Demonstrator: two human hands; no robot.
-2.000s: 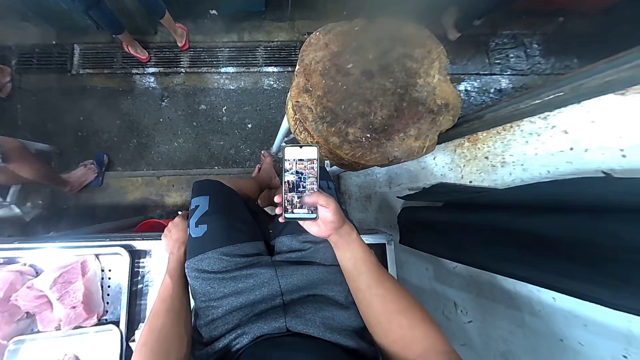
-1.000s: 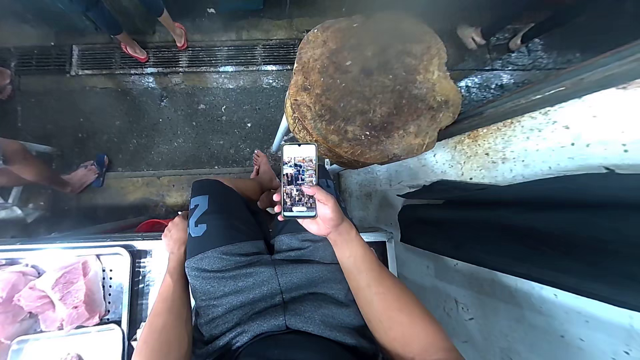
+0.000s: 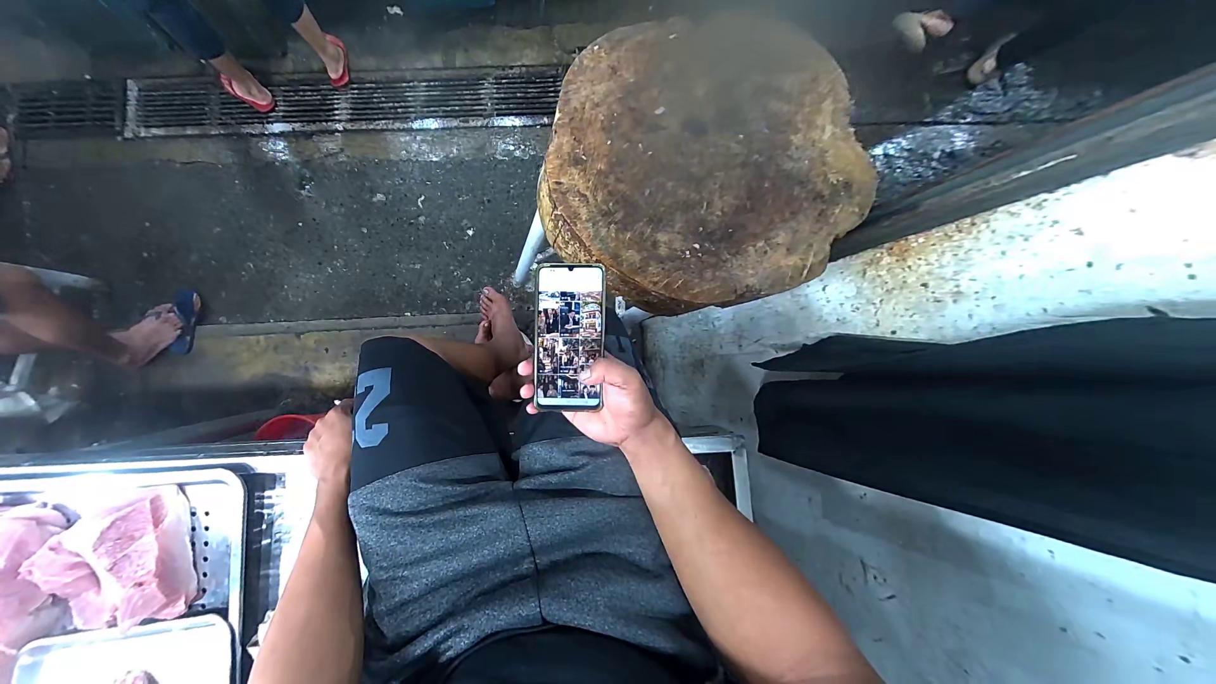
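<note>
My right hand (image 3: 616, 399) holds a smartphone (image 3: 570, 332) upright over my lap, with the thumb resting on the lower right of its lit screen, which shows a grid of small pictures. Fingertips show at the phone's left edge. My left hand (image 3: 330, 441) is beside my left thigh, at the edge of the metal counter; its fingers are partly hidden, so whether they are closed or grip the edge does not show. I sit in grey and black shorts (image 3: 446, 532), one bare foot (image 3: 503, 328) visible beyond the phone.
A thick round wooden chopping block (image 3: 708, 171) stands ahead. Raw meat (image 3: 123, 560) lies in a perforated metal tray (image 3: 223, 532) at left, near a smaller tray (image 3: 223, 646). Black cloth (image 3: 978, 437) lies at right. A red container (image 3: 285, 427) and other people's feet (image 3: 152, 334) are also visible.
The thumb of my right hand has shifted slightly over the screen, and the pictures shown on it have changed. My left hand stays beside my thigh.
</note>
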